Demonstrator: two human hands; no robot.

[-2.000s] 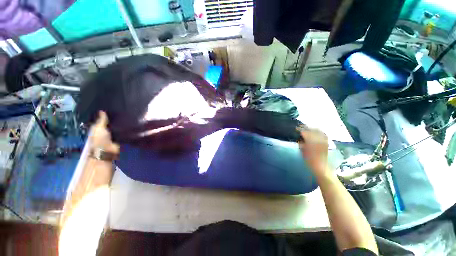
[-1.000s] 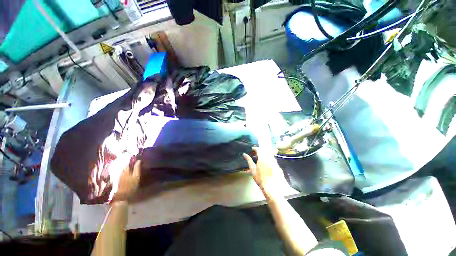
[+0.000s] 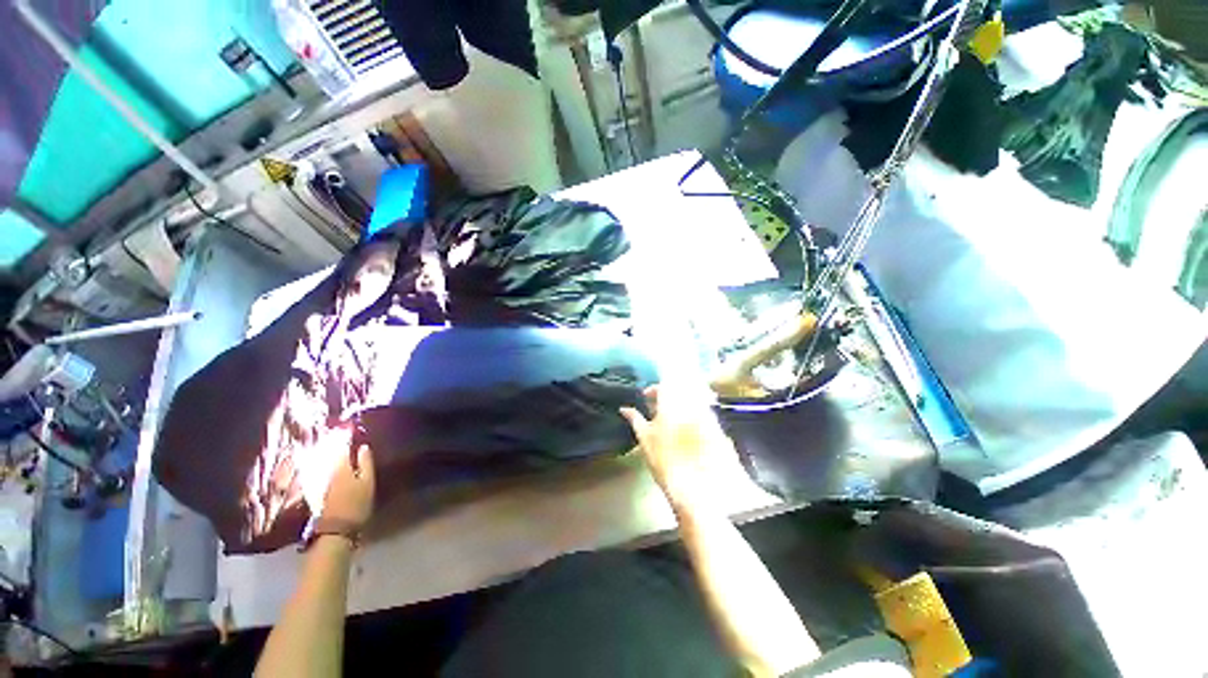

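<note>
A dark, shiny garment (image 3: 517, 431) lies over the front of the blue padded form (image 3: 510, 364), and more of it is bunched behind and to the left. My left hand (image 3: 347, 487) rests on the garment at the front left, its fingertips partly lost in glare. My right hand (image 3: 673, 444) is at the garment's right front edge, fingers spread. Whether either hand pinches the cloth is hard to tell. The steam iron (image 3: 768, 360), with a tan handle, is parked on the dark mat (image 3: 861, 444) to the right of my right hand.
A bright blue block (image 3: 399, 199) stands behind the garment. Hoses and cords (image 3: 868, 219) run from the iron to the upper right. A blue strip (image 3: 917, 358) lies beside the mat. A white table top (image 3: 464, 556) shows in front. Dark clothes hang overhead. A yellow piece (image 3: 923, 625) is at lower right.
From two seconds ago to one, both hands brought the raised cloth down over the form's front. Since then the hands have barely moved on the cloth, and the view has shifted slightly.
</note>
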